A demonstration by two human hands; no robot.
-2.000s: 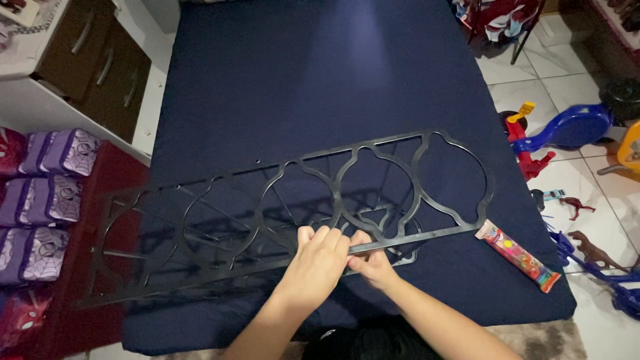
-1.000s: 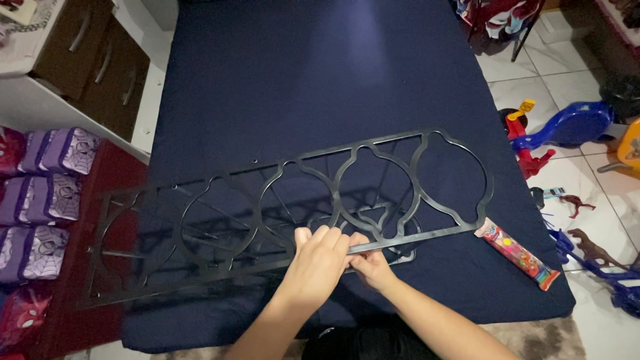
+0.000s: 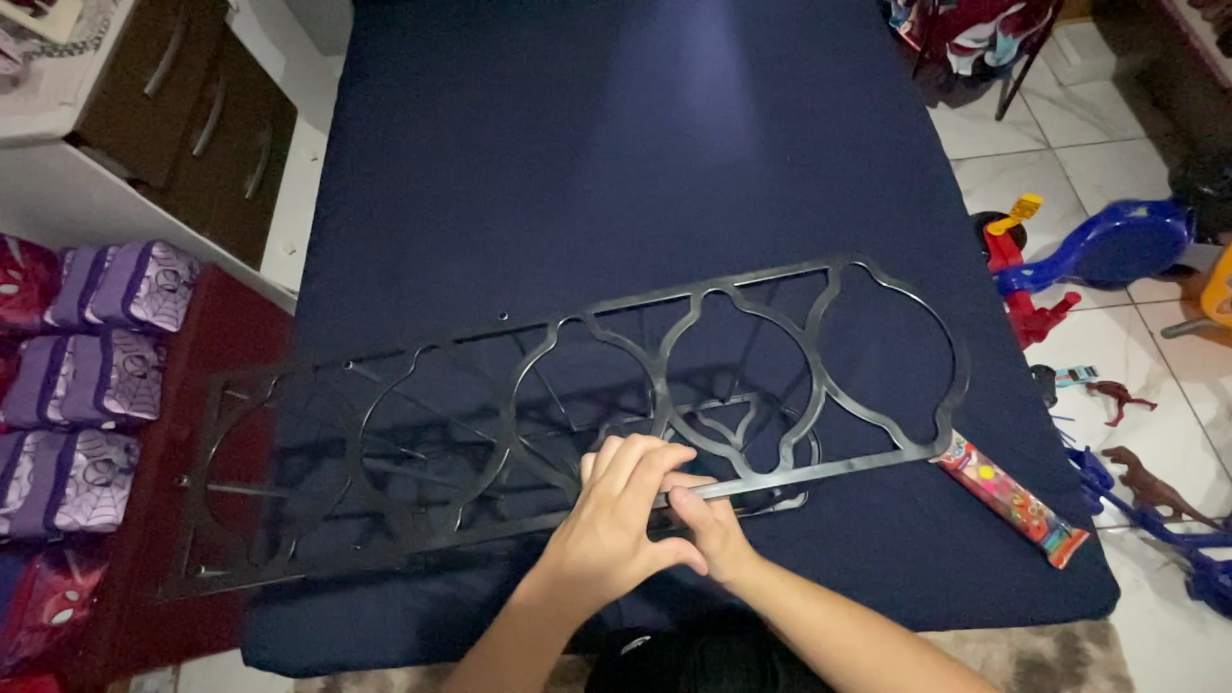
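Note:
A long black frame with curved openings [image 3: 818, 371] lies slanted across a bed or mattress with a dark blue cover [image 3: 539, 144]. My left hand [image 3: 621, 510] rests over its near rail, fingers bent and thumb apart; whether it grips the rail cannot be told. My right hand [image 3: 707, 525] holds the same rail close beside it, thumb on top, fingers partly hidden. Beneath the frame, thin rods and a smaller black piece [image 3: 736, 423] show through the openings. A colourful wrapped packet [image 3: 1011, 500] touches the frame's right end.
Purple and white spider-web patterned bags [image 3: 101, 385] are stacked at the left, by a dark red surface [image 3: 207, 433]. A drawer cabinet [image 3: 183, 106] stands at the upper left. On the tiled floor at the right lie a blue plastic toy [image 3: 1107, 245] and a brown toy dinosaur [image 3: 1155, 486].
My left hand's fingers and thumb have shifted on the near rail, and the thumb now stands apart. The frame and the packet have stayed in about the same place.

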